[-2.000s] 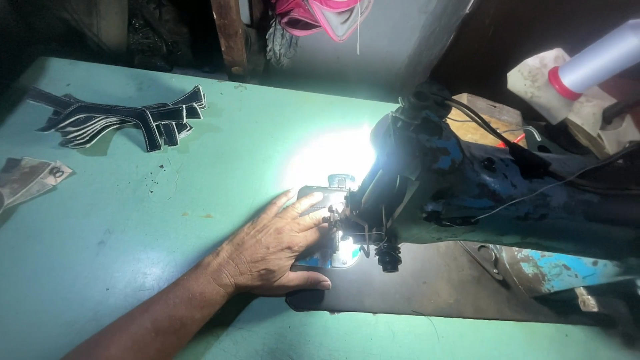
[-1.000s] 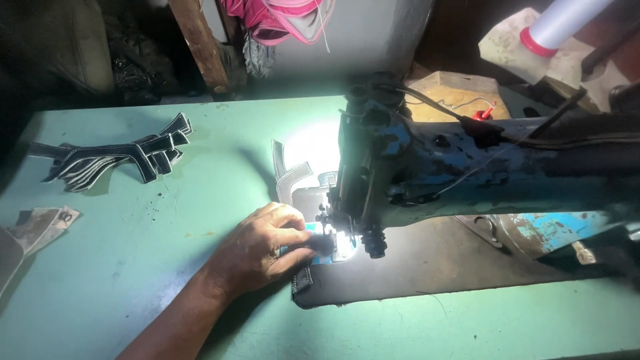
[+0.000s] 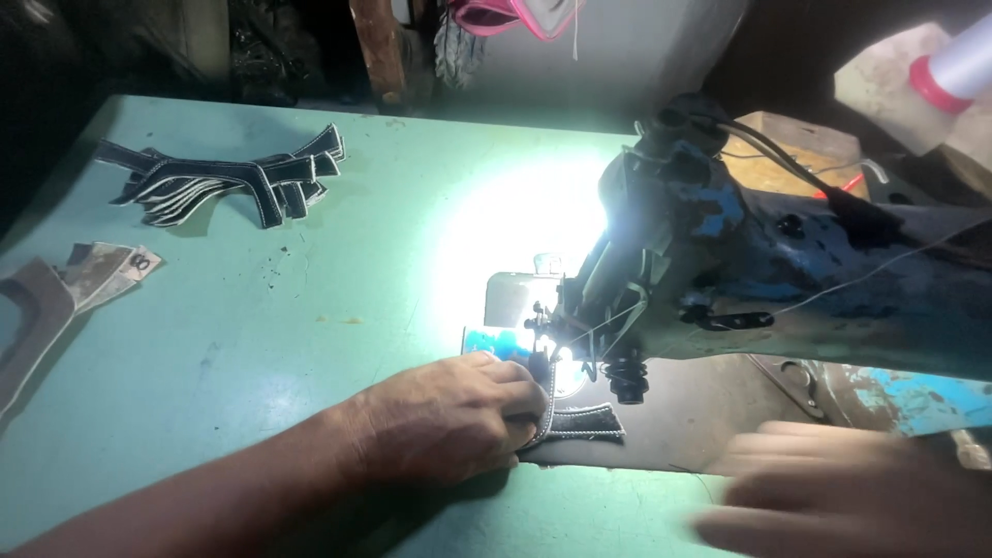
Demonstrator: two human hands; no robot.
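Note:
My left hand (image 3: 465, 415) lies at the sewing machine's needle area, its fingers bent over a dark strip with white stitching (image 3: 585, 422). One end of the strip sticks out to the right of the fingers, and its edge runs up to the presser foot (image 3: 542, 349). The blue-painted sewing machine (image 3: 697, 232) stands over it with its lamp lit. My right hand (image 3: 837, 492) is blurred at the lower right, in front of the machine bed, and I see nothing in it. A pile of similar dark stitched strips (image 3: 225, 182) lies at the table's upper left.
Grey-brown cut pieces (image 3: 46, 318), one bearing writing, lie at the left edge of the green table (image 3: 349, 271). A thread cone (image 3: 961, 62) with a pink-red rim is at the upper right, near a wooden block (image 3: 790, 151). Pink fabric (image 3: 511, 15) hangs behind the table.
My right hand has come into view at the lower right. The dark strip has turned: it stood up beyond my left hand a second ago, and one end now points right.

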